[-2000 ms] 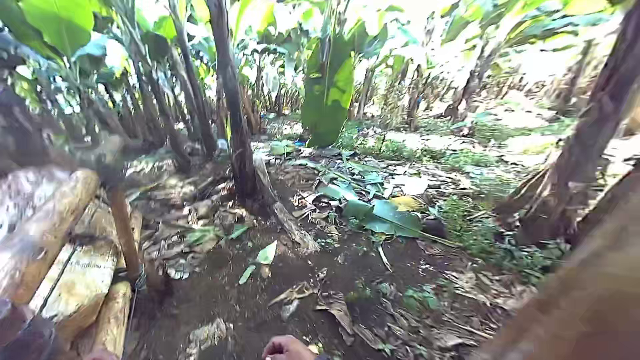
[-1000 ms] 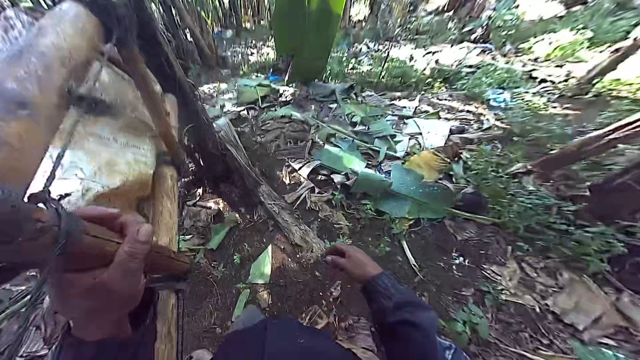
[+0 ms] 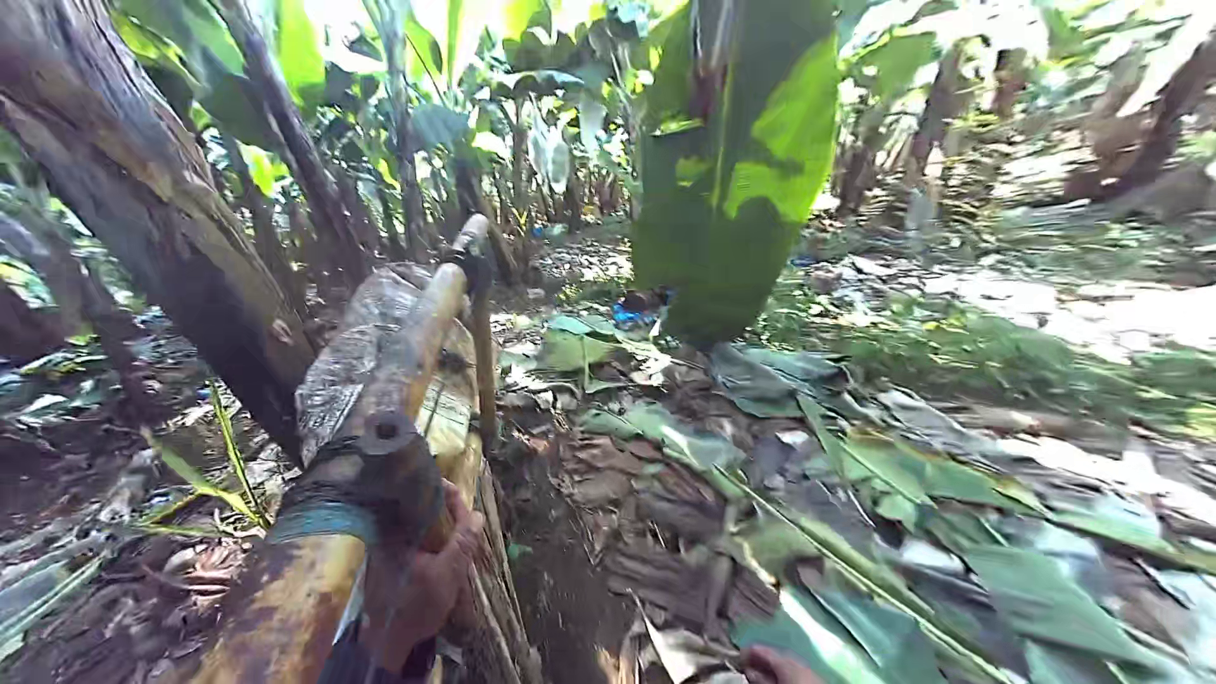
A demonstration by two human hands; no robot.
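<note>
My left hand (image 3: 432, 575) is closed around a part of a wooden pole frame (image 3: 418, 361), just below a lashed joint (image 3: 385, 456) bound with dark and blue-green wrapping. The frame stretches forward on the left, with pale sacking or sheeting (image 3: 356, 356) along its far part. At the bottom edge, only the blurred fingers of my right hand (image 3: 779, 665) show, low over fallen leaves; whether they hold anything does not show.
A thick banana stem (image 3: 180, 228) leans close on the frame's left. A large green banana leaf (image 3: 731, 199) hangs ahead. Cut banana leaves (image 3: 855, 551) litter the ground at right, beside a strip of bare soil (image 3: 570, 560). Something blue (image 3: 632, 313) lies beyond.
The view has moved forward and tilted up. The hanging leaf is nearer. My left hand stays on the frame; my right hand has dropped almost out of view.
</note>
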